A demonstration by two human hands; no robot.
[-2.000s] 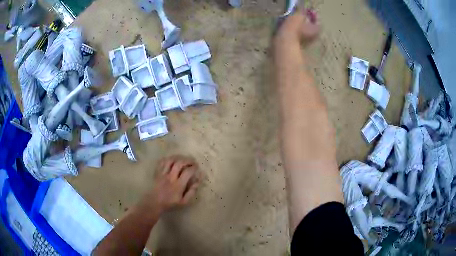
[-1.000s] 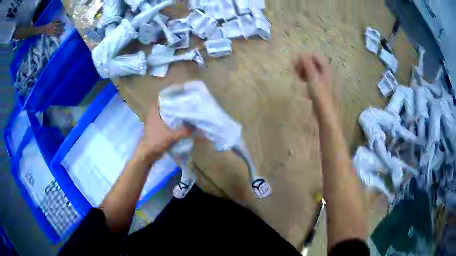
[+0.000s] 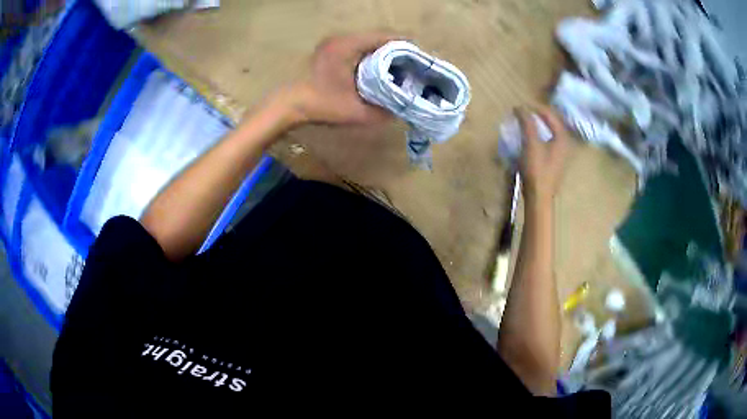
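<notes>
My left hand (image 3: 348,82) holds a light grey figurine lower body (image 3: 426,114) by its side. Its oval open waist faces up toward me, and a foot shows below it. My right hand (image 3: 542,147) is to the right, blurred, with its fingers on a small white piece (image 3: 512,137); I cannot tell whether this is a box-shaped insert. A hammer with a thin silver shaft and dark grip (image 3: 506,237) lies beside my right forearm, its head end hidden near the right hand.
Grey-white legs parts (image 3: 647,65) are heaped at the upper right. A green mat (image 3: 676,221) lies at the right. A yellow item (image 3: 576,296) and loose white pieces (image 3: 614,300) lie right of my forearm. Blue crates (image 3: 86,176) with white sheets stand at the left.
The figurine has moved up and right and turned, so its open waist now faces me. My right hand has come down beside the hammer and now has a white piece at its fingers.
</notes>
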